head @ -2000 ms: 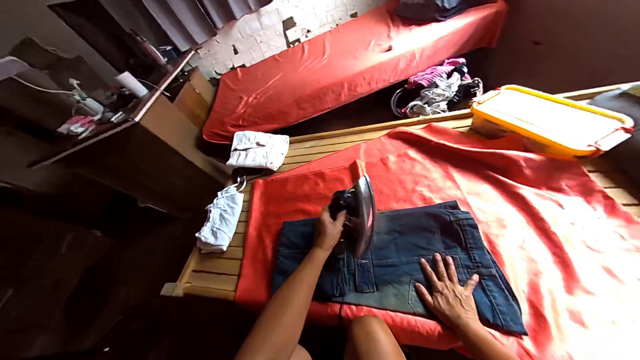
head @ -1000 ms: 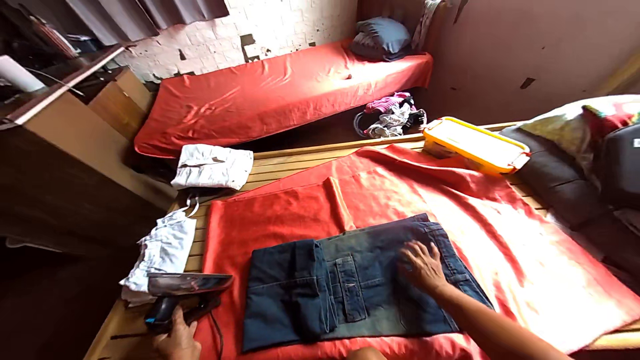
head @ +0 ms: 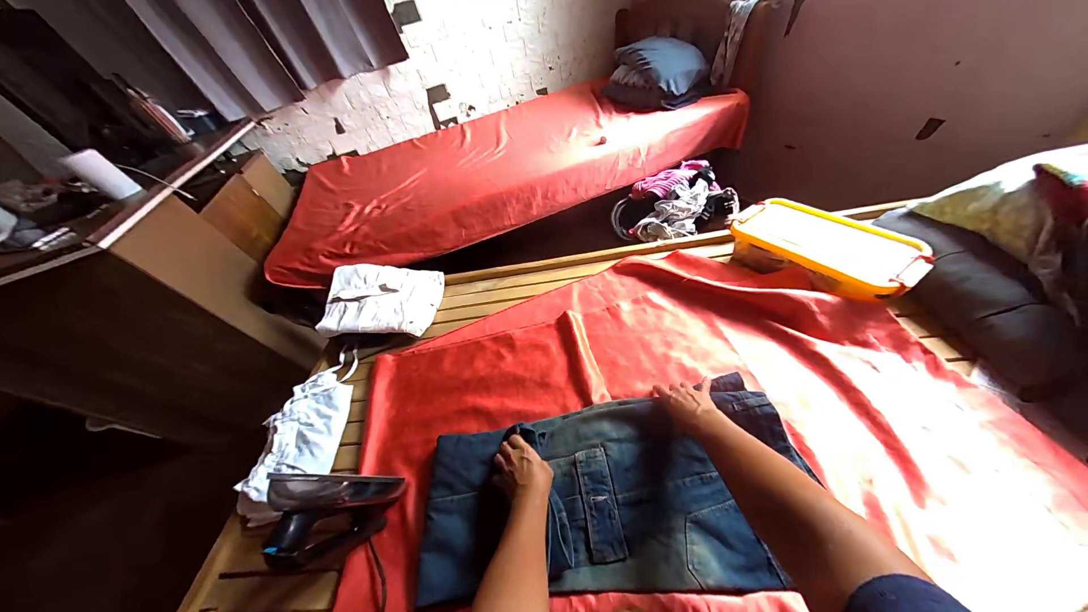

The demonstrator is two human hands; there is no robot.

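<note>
Folded blue denim jeans [head: 654, 501] lie on a red satin cloth [head: 501, 374] spread over a slatted wooden surface. My left hand [head: 521, 466] grips a raised fold of the denim near its upper left part, fingers closed over it. My right hand [head: 687, 406] rests at the top edge of the jeans, fingers spread and touching the fabric. To the left of the jeans stands a clothes iron [head: 331, 510], its dark soleplate turned up on the side away from me, its cord running down over the cloth. Neither hand touches it.
Folded white garments [head: 382, 299] and a white cloth with straps [head: 308, 425] lie at the left edge. A yellow-rimmed plastic box [head: 829, 242] sits at the back right, beside a dark cushion [head: 986, 297]. Behind are a red-covered bed [head: 442, 187] and a clothes heap [head: 680, 202].
My left hand has let go of the iron and now grips the denim. My right hand has moved to the top edge of the jeans.
</note>
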